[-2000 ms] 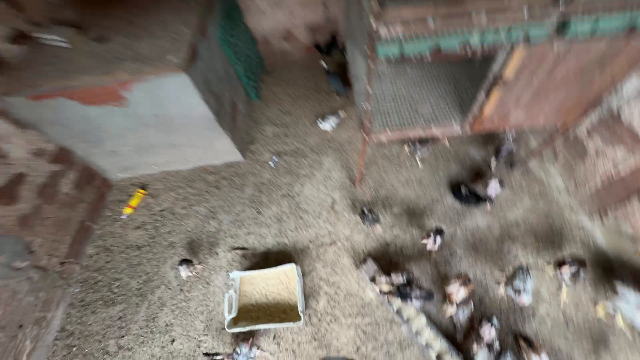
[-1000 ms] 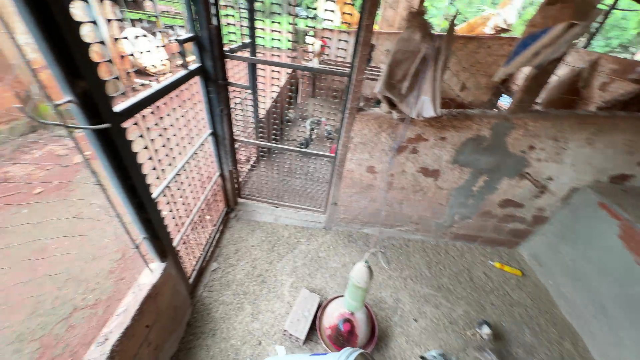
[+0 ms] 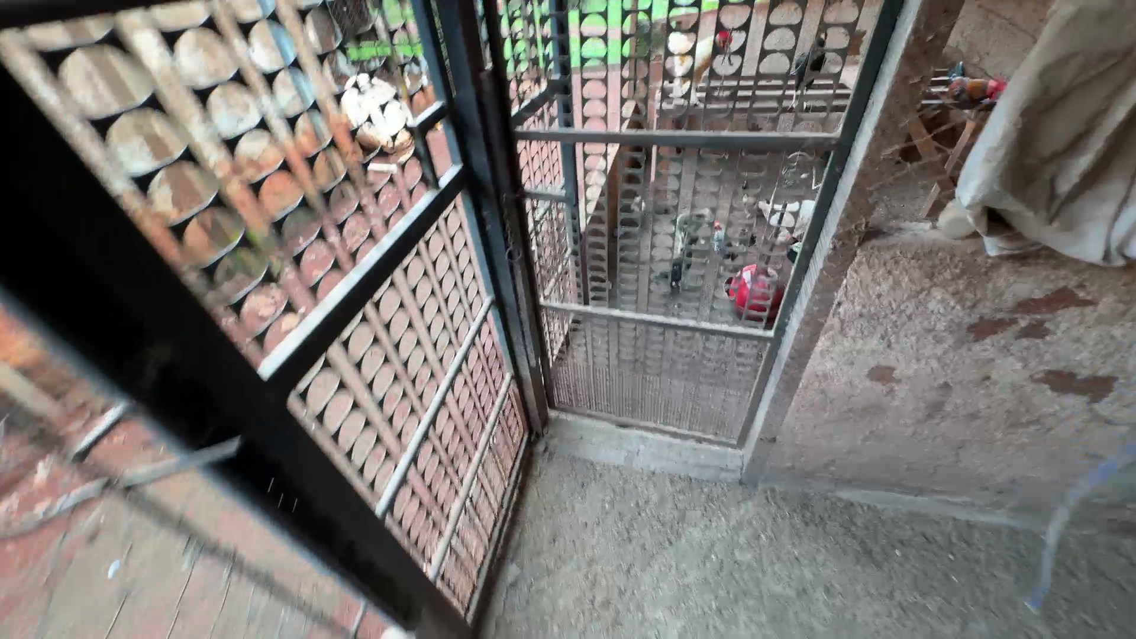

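Note:
Neither of my hands shows in the head view. A black metal frame with perforated sheet [image 3: 404, 355] runs along the left side. It meets a second perforated metal gate [image 3: 657, 311] at the corner, which looks shut. Behind that gate are a red rounded container [image 3: 756, 293] and several chickens, one of them white with a red comb [image 3: 697, 58]. At the far right a thin pale blue strand [image 3: 1056, 541], blurred, hangs in front of the wall.
A rough, stained wall [image 3: 950, 382] rises right of the gate, with a pale cloth [image 3: 1056, 142] draped over its top. A low concrete sill [image 3: 643, 448] lies under the gate. Gritty litter covers the floor [image 3: 674, 559]. Brick paving [image 3: 169, 550] lies outside at the left.
The view has swung strongly toward the gates. The drinker and block on the floor one second ago, and the yellow object by the wall, are out of view.

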